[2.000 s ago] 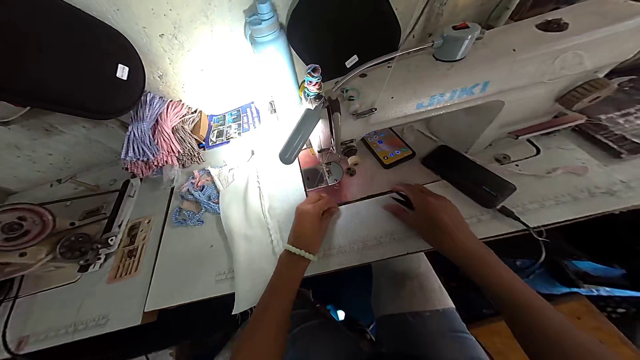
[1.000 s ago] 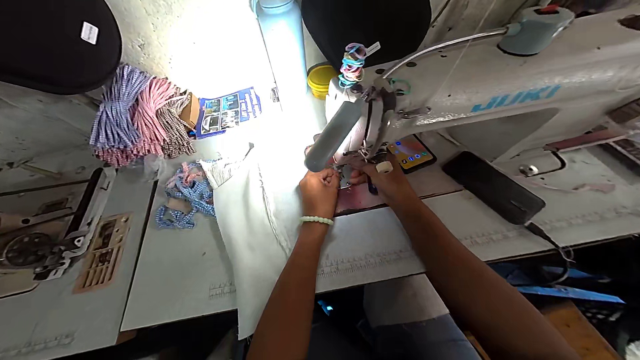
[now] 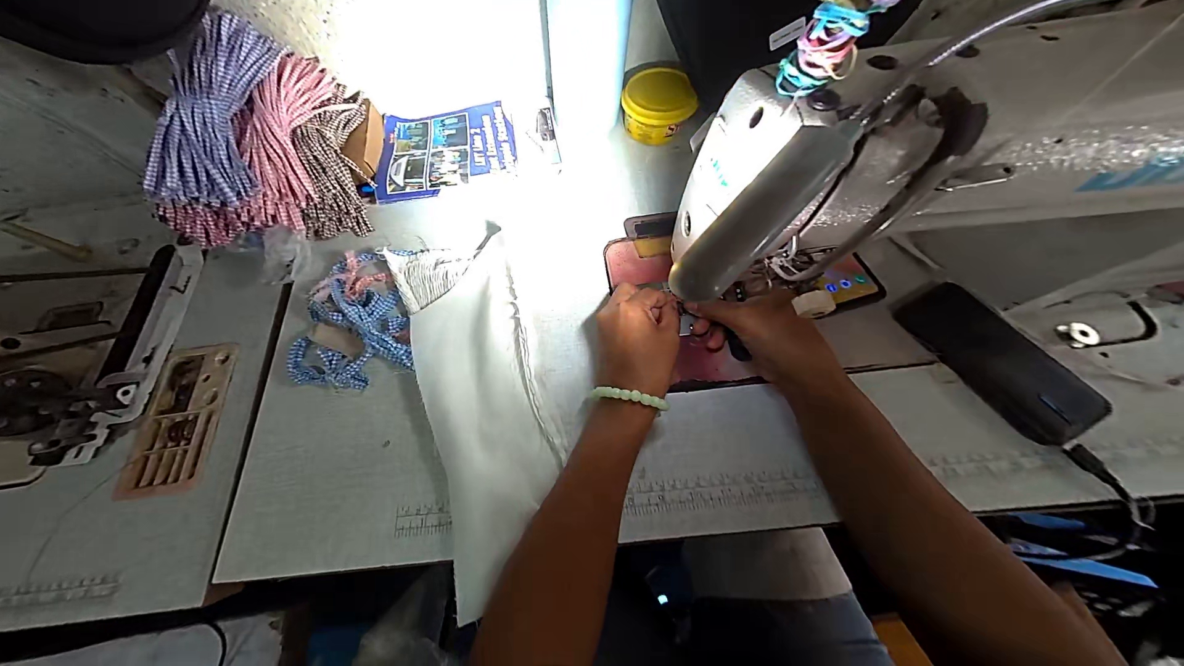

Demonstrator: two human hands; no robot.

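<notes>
Beneath the head of a Juki sewing machine (image 3: 777, 176), both my hands meet at the needle area. My left hand (image 3: 640, 338), with a pale green bead bracelet (image 3: 629, 398) on its wrist, has its fingers curled at the presser foot; what they pinch is too small to tell. My right hand (image 3: 763, 338) is curled around a dark, slim tool (image 3: 737, 346), mostly hidden by the fingers, its tip close to my left fingertips. A white cloth (image 3: 481, 398) lies to the left of my left forearm and hangs over the table edge.
Blue checked cords (image 3: 365, 319) lie left of the cloth, below bundled cords (image 3: 217, 129). A yellow tub (image 3: 658, 104) stands behind the machine head. A black phone (image 3: 1002, 363) with a cable lies at right, and another lit phone (image 3: 842, 282) lies under the machine arm. A second machine (image 3: 83, 370) is at far left.
My hands have moved from the front of the machine bed up to the needle area, and my right hand has come in beside my left. The view has moved closer.
</notes>
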